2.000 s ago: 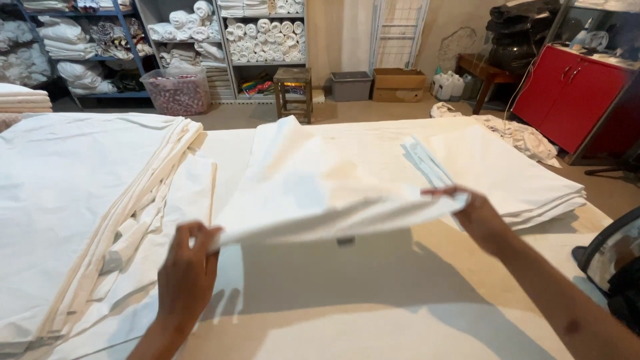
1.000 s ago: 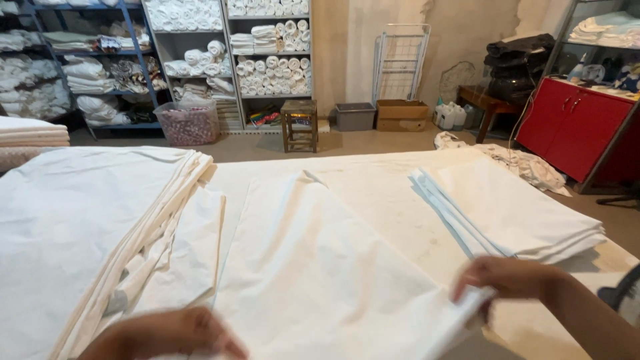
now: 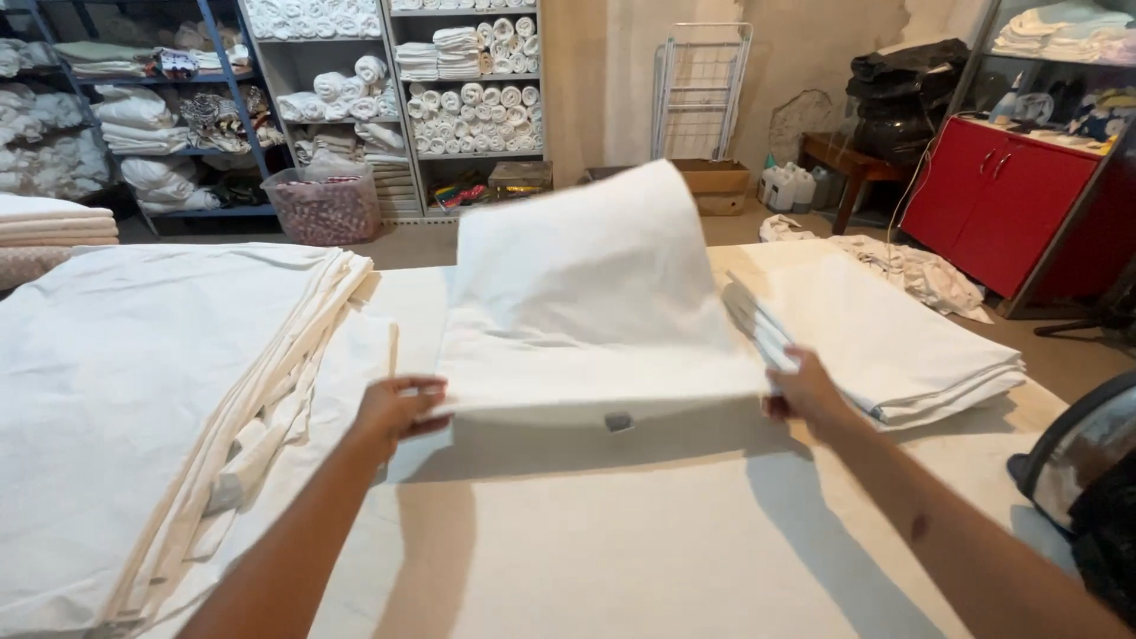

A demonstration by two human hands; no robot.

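A white cloth (image 3: 586, 293) is stretched between my two hands above the table, its far part billowing up in the air. My left hand (image 3: 404, 415) grips its near left corner, and my right hand (image 3: 799, 390) grips the near right corner. A small grey tag (image 3: 619, 422) shows just below the near edge. To the left lies a large pile of white cloths (image 3: 160, 355) with layered, uneven edges. A folded stack of white cloths (image 3: 914, 328) lies to the right, close beyond my right hand.
The pale-covered table (image 3: 621, 550) carries my hands' shadows. A black-rimmed object (image 3: 1034, 461) stands at the right edge. Beyond are shelves of rolled white cloths (image 3: 479, 115), a clear plastic bin (image 3: 324, 204), a folded drying rack (image 3: 701, 89) and a red cabinet (image 3: 998, 204).
Both hands have risen from the near edge of the view and moved farther forward over the table. The cloth, lying mostly flat one second ago, now billows upward.
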